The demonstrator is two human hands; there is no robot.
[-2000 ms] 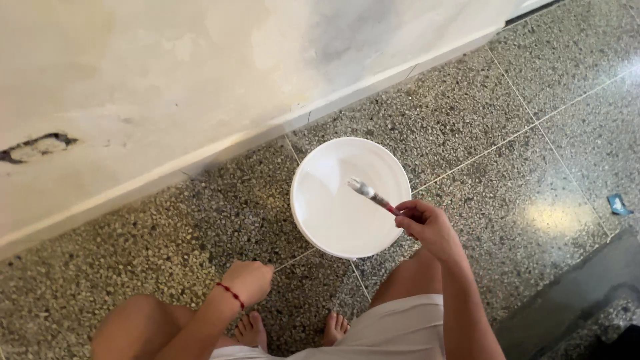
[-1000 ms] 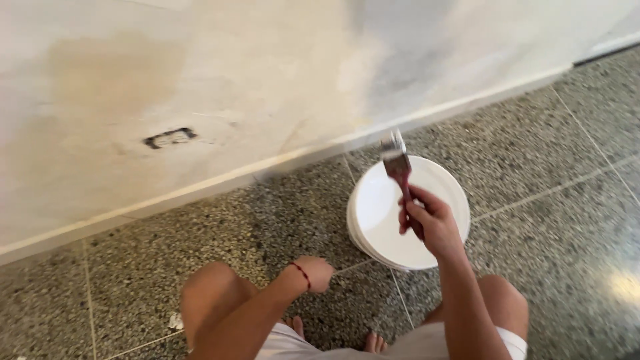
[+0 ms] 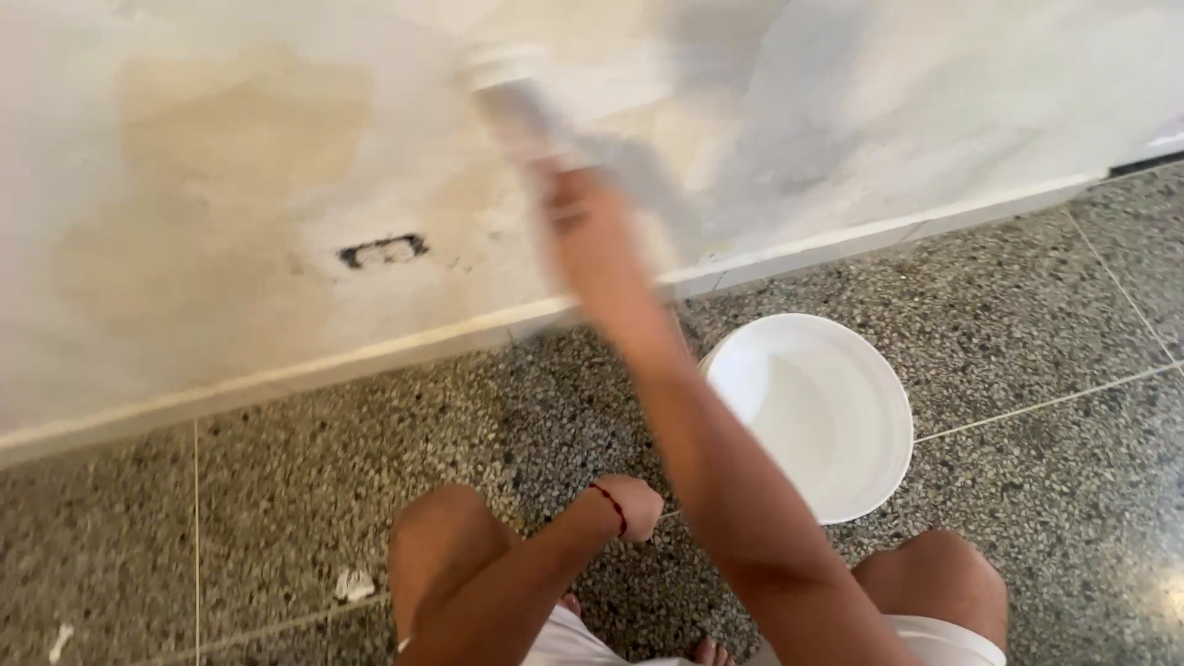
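Observation:
My right hand [image 3: 587, 227], blurred by motion, is closed around the handle of a paintbrush [image 3: 523, 106]. The brush is raised in front of the patchy plastered wall [image 3: 250, 129], its whitish bristles pointing up and to the left; whether they touch the wall cannot be told. My right forearm passes over the left edge of a white plastic bucket [image 3: 893, 416] on the floor. My left hand [image 3: 634, 509], with a dark red cord bracelet at the wrist, is a loose fist above the floor between my knees, with nothing visible in it.
A wall opening with dark, ragged edges [image 3: 384, 251] lies left of my right hand. A pale baseboard [image 3: 370, 356] runs along the wall's foot. White scraps [image 3: 353, 585] lie on the speckled tile floor [image 3: 305, 490] at the lower left. My knees flank my arms.
My right hand has carried the paintbrush from over the bucket, up and left to the wall. My left hand has stayed low between my knees. The view has shifted left.

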